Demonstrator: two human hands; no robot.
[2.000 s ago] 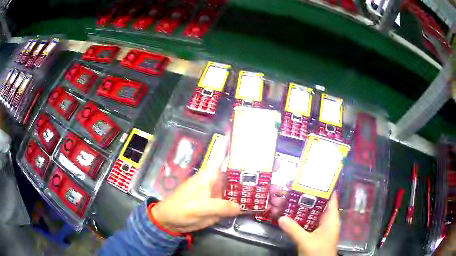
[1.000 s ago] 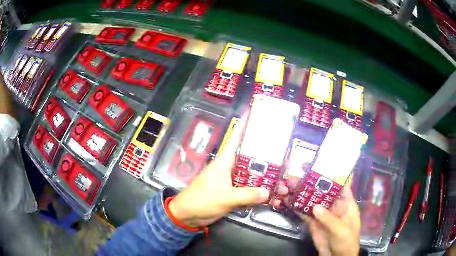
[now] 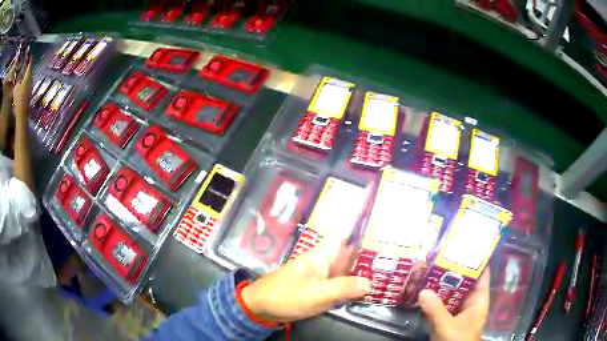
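Note:
My left hand point(image 3: 306, 283) holds a red feature phone point(image 3: 398, 226), front up, its screen glaring white. My right hand point(image 3: 459, 313) holds another lit phone point(image 3: 474, 236), tilted, just right of it. Both are above the near part of a clear plastic tray point(image 3: 229, 256). Four lit phones lie along the tray's far row, one of them at its left end point(image 3: 323, 113). Another lit phone point(image 3: 336, 206) lies partly behind my left hand. A phone with a black screen point(image 3: 209, 208) lies at the tray's left edge. Back-up phones show through the tray.
A second tray point(image 3: 130, 296) with several back-up red phones is to the left, a tray of lit phones beyond it. A green conveyor belt point(image 3: 373, 50) carries another tray. Red pens point(image 3: 549, 300) lie at the right. Another person's arm is at the far left.
The view has shifted, so trays sit lower and further right. Both hands have lowered the held phones nearer the tray, and their screens' yellow edges show more. The other person's arm has come into view.

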